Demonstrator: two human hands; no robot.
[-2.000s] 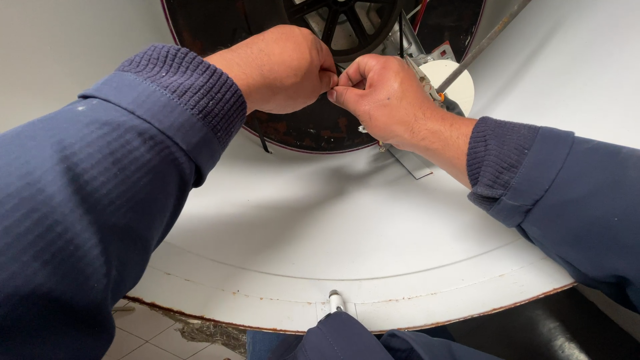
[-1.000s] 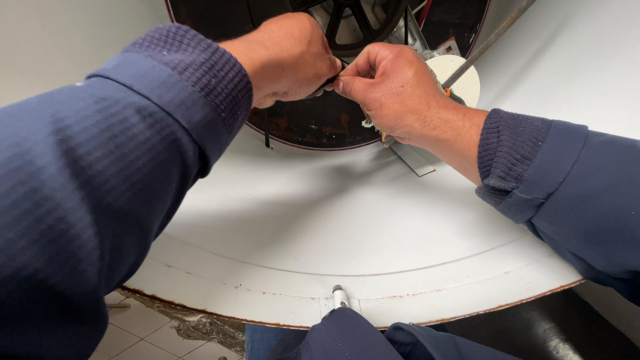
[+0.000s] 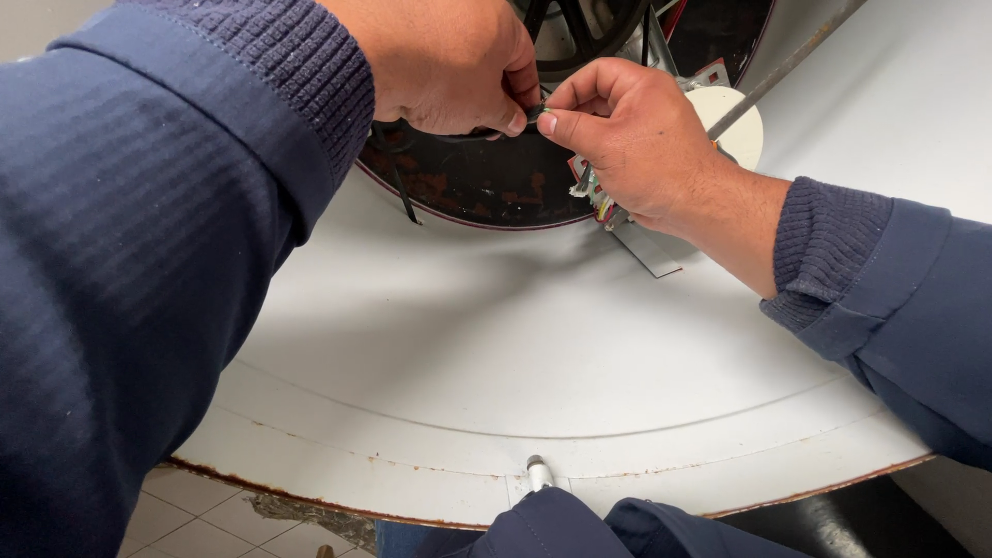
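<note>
My left hand pinches a dark cable end between thumb and forefinger, above a round black plate. My right hand meets it fingertip to fingertip, pinching a thin green wire at that same end. Beneath my right wrist hangs a bundle of coloured wires with frayed white ends, beside a flat metal bracket. Behind both hands is a black spoked wheel. How the wire and cable join is hidden by my fingers.
A large white bowl-shaped metal surface with a rusty rim surrounds the plate. A metal rod slants in at the upper right past a cream disc. A short white post stands at the near rim. Floor tiles show below.
My left hand has turned somewhat and lies lower over the plate than two seconds ago. Both hands stay together at the cable end, still pinching.
</note>
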